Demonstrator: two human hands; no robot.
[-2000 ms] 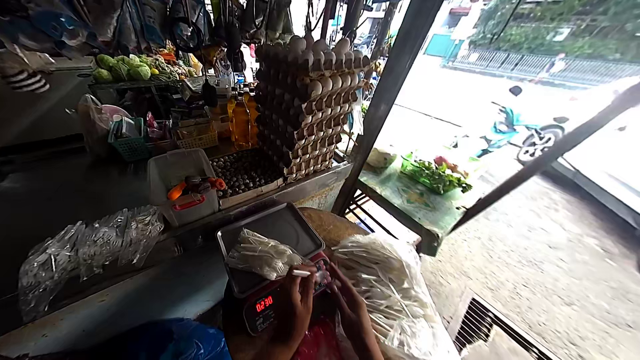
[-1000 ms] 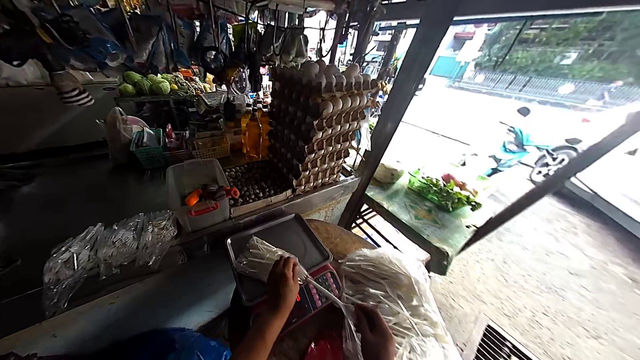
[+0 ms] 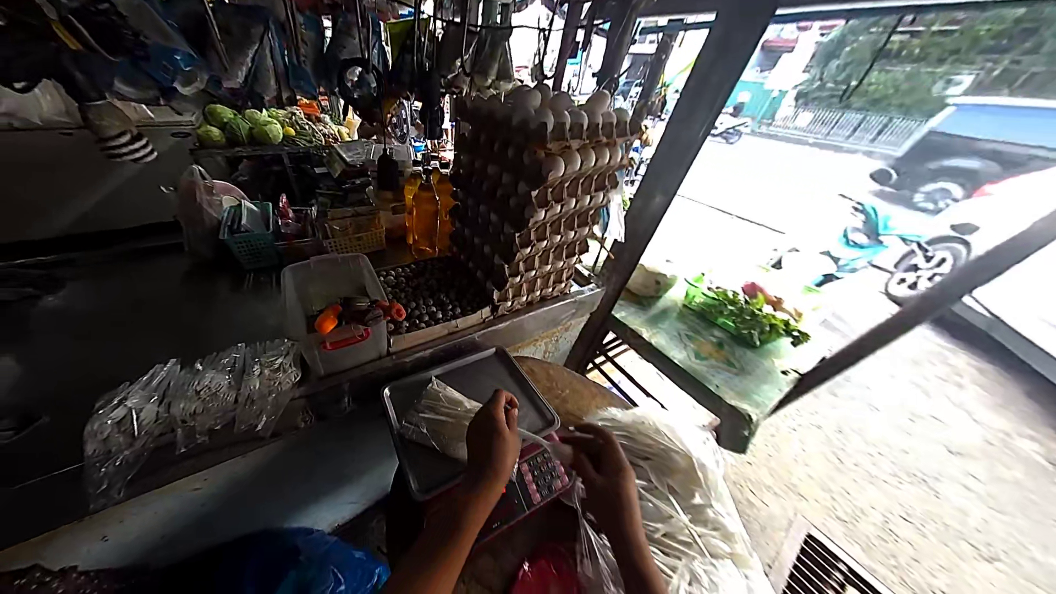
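A clear plastic bag of pale, thin strips (image 3: 442, 417) lies on the metal tray (image 3: 403, 470) of a digital scale with a keypad (image 3: 543, 477). My left hand (image 3: 493, 437) is closed at the right end of this bag, over the tray's edge. To its right, my right hand (image 3: 601, 464) has its fingers pinched on a thin piece of clear plastic that stretches between the two hands above the keypad. Beside and below my right hand sits a large open plastic bag of long whitish strips (image 3: 685, 495).
Filled clear bags (image 3: 206, 396) lie on the counter at left. Behind the scale are a plastic bin (image 3: 334, 285), small speckled eggs (image 3: 429, 293) and tall stacked egg trays (image 3: 544, 198). A wooden post (image 3: 676, 165) and a table with greens (image 3: 742, 318) stand at right.
My right hand has risen from the large bag's edge toward my left hand. A dark vehicle has come into view on the street.
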